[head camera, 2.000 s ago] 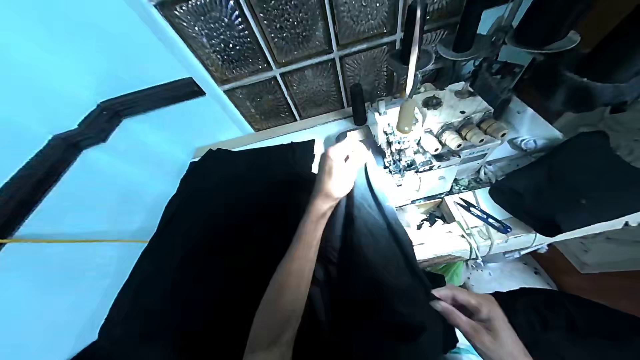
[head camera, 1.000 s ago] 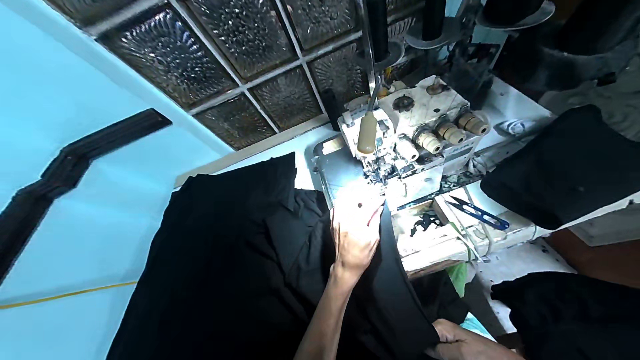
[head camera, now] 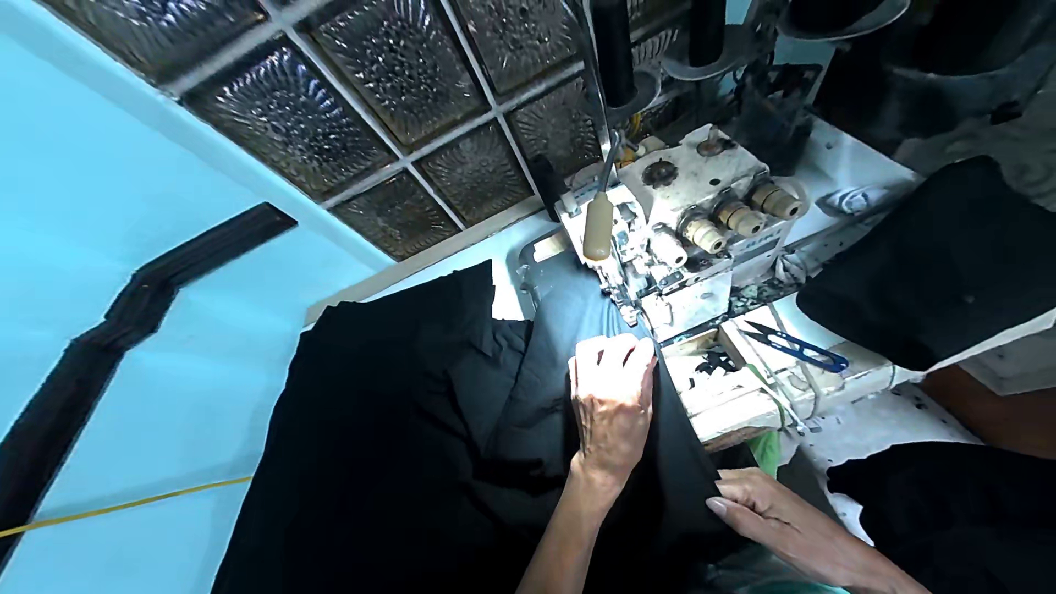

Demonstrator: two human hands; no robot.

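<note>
Black fabric (head camera: 371,429) spreads over the table and reaches the presser foot of a white overlock sewing machine (head camera: 693,206). My left hand (head camera: 612,404) lies on the fabric just in front of the presser foot, fingers bent and pressing down; whether it pinches the cloth cannot be told. Lower right, my right hand (head camera: 767,511) grips the fabric's right edge between thumb and fingers. A bright light falls on the left hand and the needle area.
Blue thread snips (head camera: 796,346) lie right of the machine beside a small open compartment (head camera: 718,338) with dark scraps. More black cloth (head camera: 940,264) rests at the right. A glass-block window (head camera: 396,66) stands behind; a black strip (head camera: 173,280) lies on the blue surface.
From two seconds ago, my left hand has moved from the cloth left of the machine to just before the presser foot. My right hand keeps hold of the fabric edge. The view has shifted.
</note>
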